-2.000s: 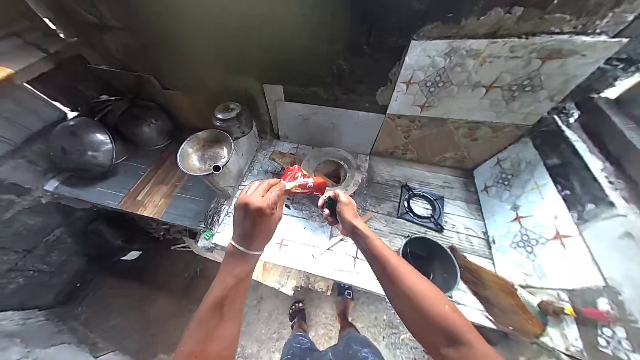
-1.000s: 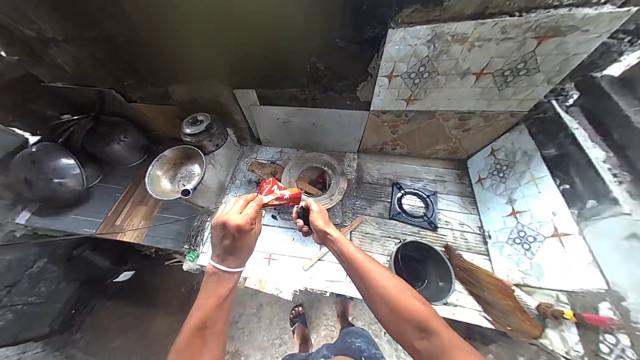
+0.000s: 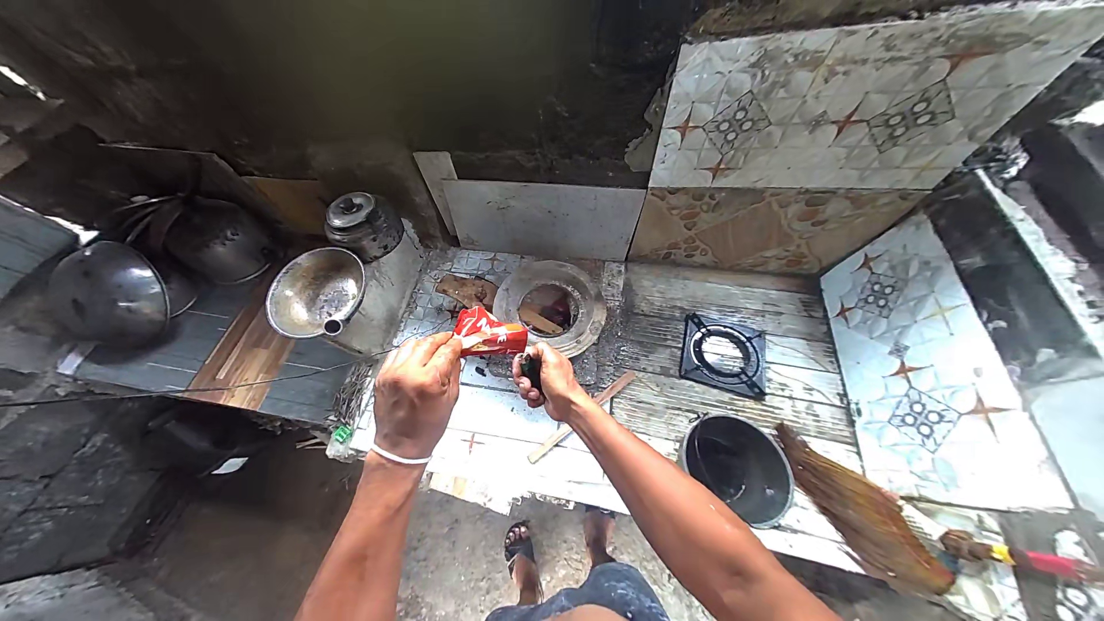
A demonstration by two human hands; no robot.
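My left hand [image 3: 417,392] pinches a crumpled red plastic wrapper [image 3: 490,333] with pale lettering. Its far end reaches the top of my right hand [image 3: 548,379], which is closed around a small dark lighter [image 3: 531,371]. I cannot tell whether a flame is lit. Behind both hands stands a round clay or concrete stove [image 3: 593,315], with pieces of wood [image 3: 540,321] in its opening. A flat brown piece of wood [image 3: 467,291] lies at the stove's left, and thin wooden sticks [image 3: 561,440] lie on the tiled counter to the right of my hands.
A metal bowl [image 3: 316,293], a lidded kettle [image 3: 362,226] and dark woks [image 3: 110,293] stand at the left. To the right are a black pot ring [image 3: 724,354], a deep dark pot [image 3: 739,470] and a broom [image 3: 862,509]. A thin wire [image 3: 216,385] crosses at left.
The red wrapper and the lighter remain in my hands, held close together in front of the stove. Both hands have shifted slightly left over the counter since the oldest frame.
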